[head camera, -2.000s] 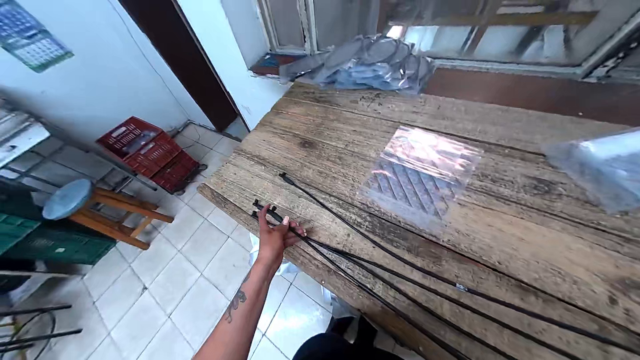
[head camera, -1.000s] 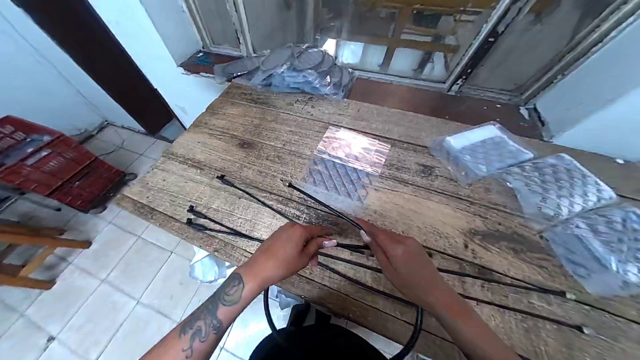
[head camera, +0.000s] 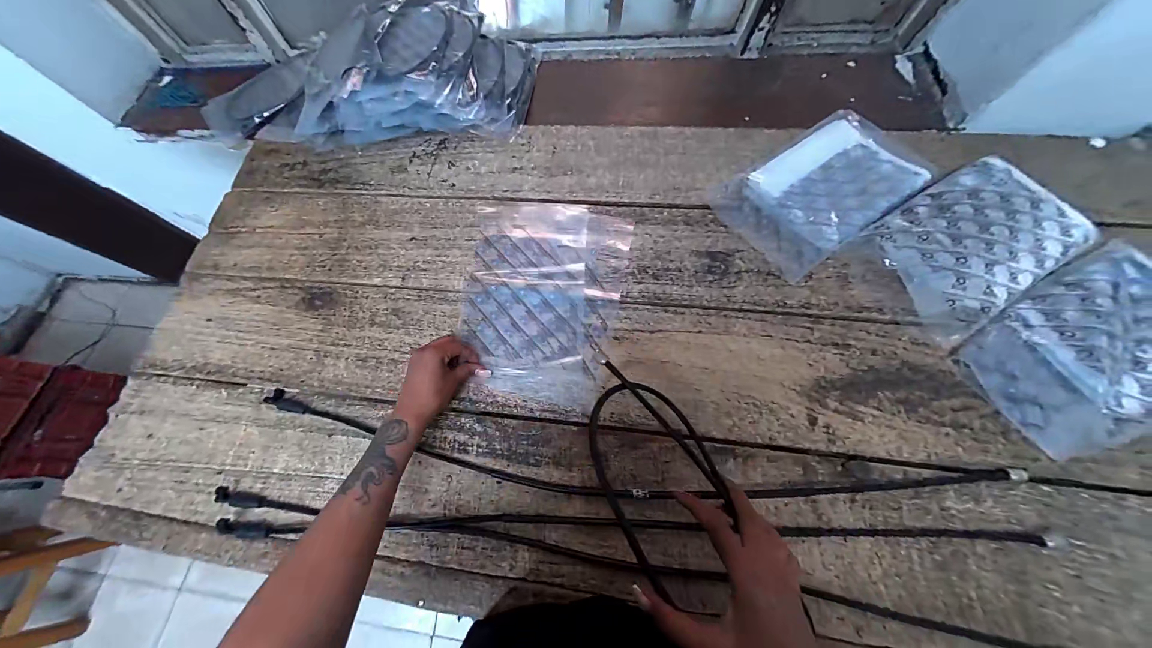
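Observation:
My left hand (head camera: 441, 369) pinches the lower left edge of a clear plastic bag (head camera: 531, 297) with a printed pattern, lying flat on the wooden table. In my right hand (head camera: 751, 562) is a looped black cable (head camera: 598, 432), whose thin tip points up at the bag's lower right. Several more black cables lie lengthwise along the near part of the table; one cable (head camera: 513, 479) passes under my left forearm, and its black connector (head camera: 286, 402) rests at the left. Two further connectors (head camera: 241, 527) lie near the front left edge.
Plastic-wrapped round items (head camera: 423, 72) are heaped by the window sill at the back left. Several packets in clear bags (head camera: 990, 238) lie at the right. Beyond the table's left edge are a red crate (head camera: 54, 414) and a wooden stool (head camera: 45, 576) on the tiled floor.
My left hand has moved from the cables to the plastic bag. My right hand has come back toward the near edge, holding the looped cable. The view has shifted closer over the table.

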